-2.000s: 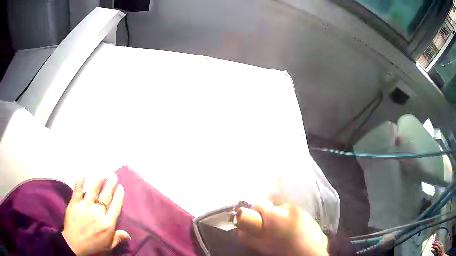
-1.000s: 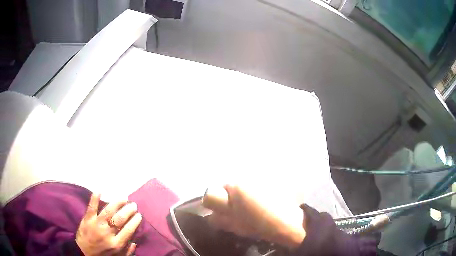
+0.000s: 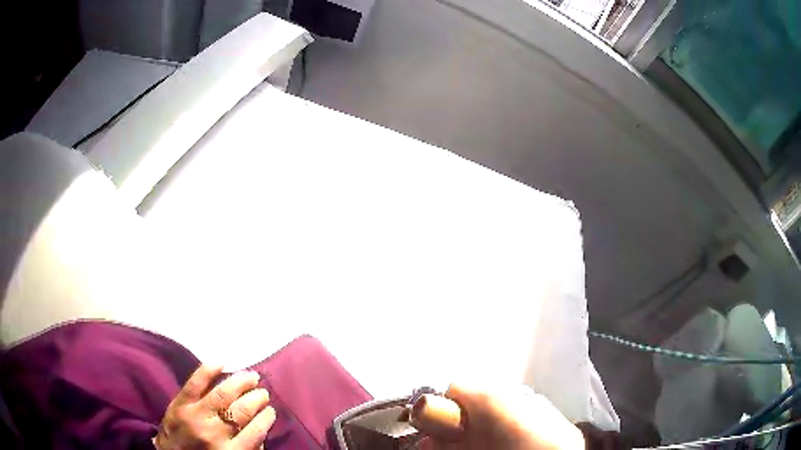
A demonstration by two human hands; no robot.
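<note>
A plum garment [image 3: 97,378] lies along the lower left edge of the view, over the rounded end of a cream padded form [image 3: 53,272]. My left hand [image 3: 215,411] rests on the garment with its fingers bent. A ring shows on one finger. My right hand [image 3: 501,420] grips the handle of a steam iron [image 3: 382,424] at the bottom centre. The iron's pale-rimmed tip touches or overlaps the garment's right edge. The lower part of the iron is cut off by the frame. Whether my left fingers pinch the cloth is hard to tell.
A bright white ironing table [image 3: 378,237] spreads behind the garment. A white raised bar [image 3: 211,105] slants at its left. A twisted hose [image 3: 676,353] and other hoses cross at the right. White padded forms [image 3: 689,378] stand at the far right. A grey wall with a socket rises behind.
The iron moved left, then back right and lower, to the garment's right edge. My left hand has shifted right and down. The view has tilted, so the table and wall sit differently.
</note>
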